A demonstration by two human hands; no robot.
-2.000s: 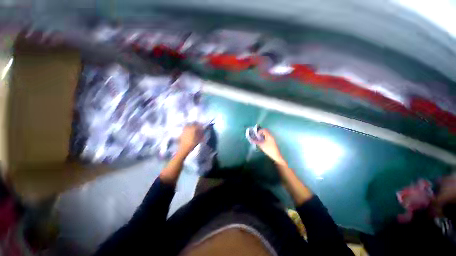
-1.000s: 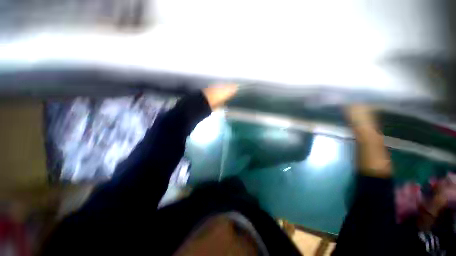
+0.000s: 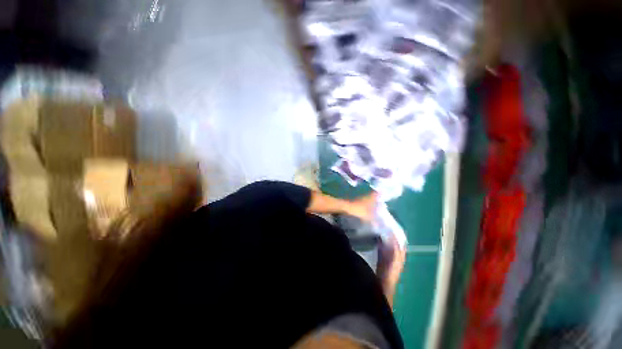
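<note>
A large heap of white sachets [image 3: 392,112] with dark prints lies at the top centre, its near end on the green worktable top [image 3: 419,279]. My left hand [image 3: 363,206] is just below the heap's near end, its fingertips at a blurred white sachet [image 3: 390,223]. My right hand [image 3: 391,251] is close beside it, reaching up from below, with the white sachet at its fingers. Blur hides the finger details and how many sachets there are.
The pale edge rail [image 3: 446,225] runs down the right of the table. Beyond it, red packages [image 3: 502,204] stand in a close row on the dark green belt [image 3: 467,218]. Brown cartons [image 3: 65,146] are at the left, beside grey flooring [image 3: 232,88].
The view has turned left, and the white shelf has left the picture. My hands, apart and partly over the belt side before, are now close together by the sachet heap.
</note>
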